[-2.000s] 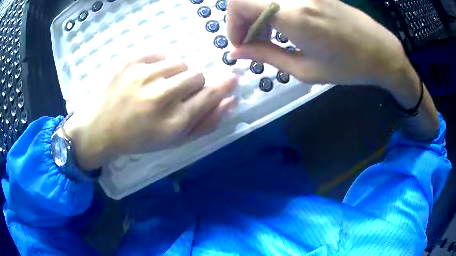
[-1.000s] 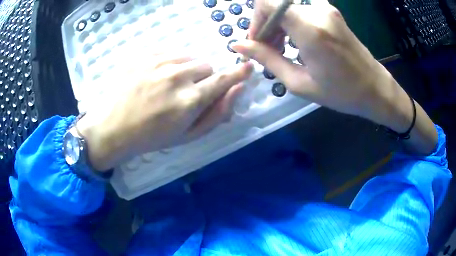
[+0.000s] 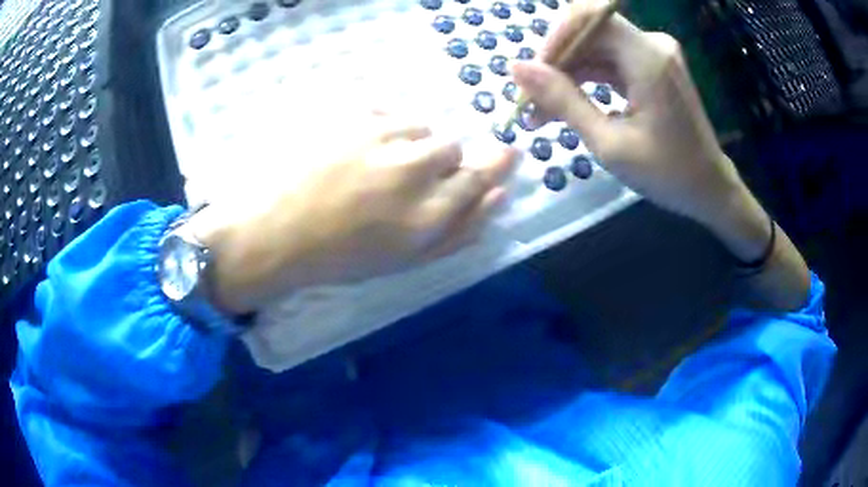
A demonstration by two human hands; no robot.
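The white blister tray [image 3: 324, 319] lies in front of me, tilted in the view. Rows of small round dark parts [image 3: 555, 178] sit in its right part, and several more along its upper left edge. My right hand [image 3: 633, 105] holds a thin tan stick tool [image 3: 582, 36] like a pen. The tool's tip is at a round part near the lower end of a row. My left hand [image 3: 381, 204] lies over the middle of the tray, fingertips beside that part. I cannot see anything held in it; its palm side is hidden.
A black parts tray [image 3: 48, 143] with rows of silvery round parts stands at the left. Another black tray with a fine grid [image 3: 785, 48] is at the upper right. My blue sleeves are on both sides, with a watch [image 3: 181, 266] on my left wrist.
The white tray and both hands sit further right in the view. My right hand's fingers have lifted off the lower rows, uncovering more dark parts, and the tool's tip now shows against a part.
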